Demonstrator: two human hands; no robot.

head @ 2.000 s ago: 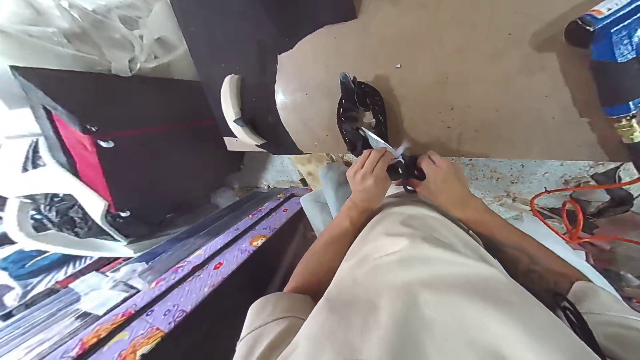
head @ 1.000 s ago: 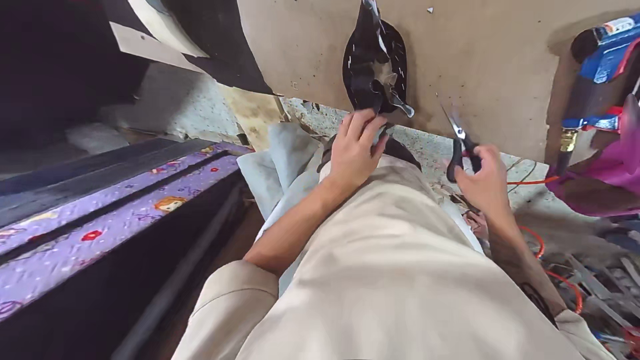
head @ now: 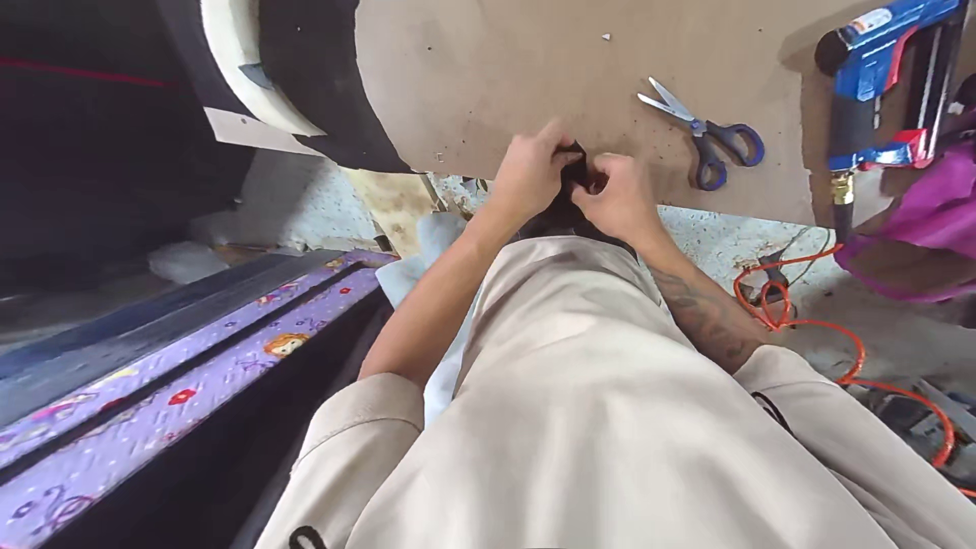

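Observation:
At the near edge of the brown work board point(head: 488, 84), my left hand point(head: 534, 171) pinches a small black piece of material point(head: 573, 164) between thumb and fingers. My right hand point(head: 621, 194) grips the same piece from the other side, its fingertips close to the left ones. The piece is mostly covered by my fingers, so its full shape is hidden. To the right of my hands, scissors with dark blue handles point(head: 709, 137) lie on the board with their blades spread.
A blue and red air stapler point(head: 869, 91) lies at the board's right end, by magenta fabric point(head: 930, 236). An orange air hose point(head: 846, 328) loops below. A curved pale foam piece point(head: 232, 61) is at upper left; purple patterned padded strips point(head: 252, 343) lie at lower left.
The scissors, in my right hand one second ago, now lie on the board. My right hand has moved left beside my left hand and taken hold of the black piece.

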